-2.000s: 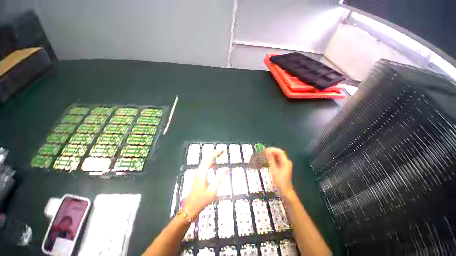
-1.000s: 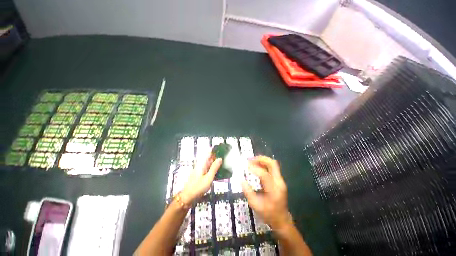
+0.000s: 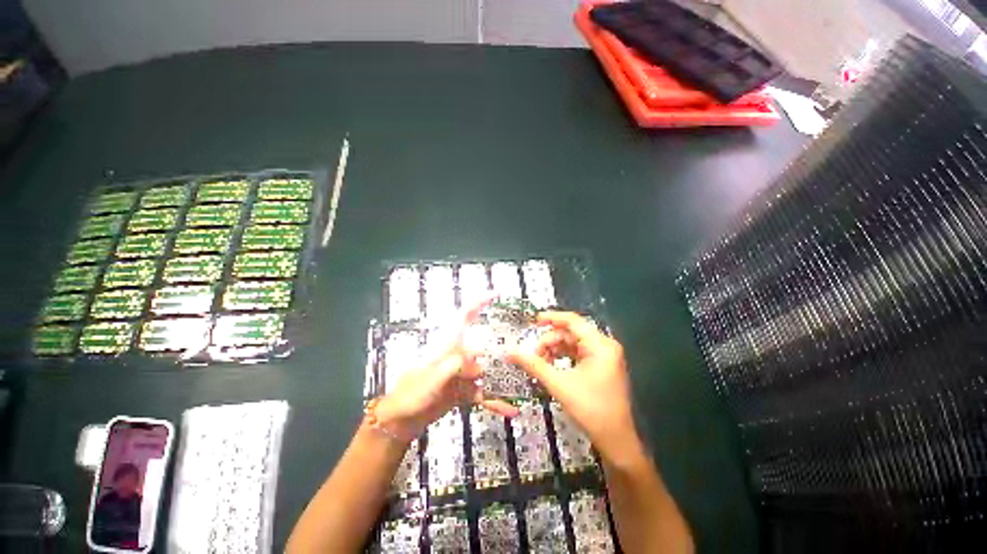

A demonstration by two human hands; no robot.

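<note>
My left hand point(image 3: 433, 377) holds a circuit board point(image 3: 504, 348) by its left side, above the near tray. My right hand point(image 3: 584, 373) has its fingers at the board's right side. The board looks silvery and dotted, with some green at its top end. Whether a separate dome sheet lies between my fingers cannot be told. Below is the blister tray point(image 3: 482, 496) with rows of whitish covered boards. The last place at the right of its top row shows no white board. My hands hide part of the second row.
A tray of green boards point(image 3: 168, 260) lies at the left, a thin pale stick point(image 3: 337, 193) beside it. A lit smartphone point(image 3: 131, 485) and dotted sheet stock point(image 3: 227, 476) lie near left. Stacked black trays point(image 3: 866, 314) stand right. A red bin point(image 3: 693, 111) with a black tray is at the far edge.
Earlier my left hand held the board with its dark green face showing; now a dotted, silvery face shows. My right hand has come in to the board. The whole view has shifted.
</note>
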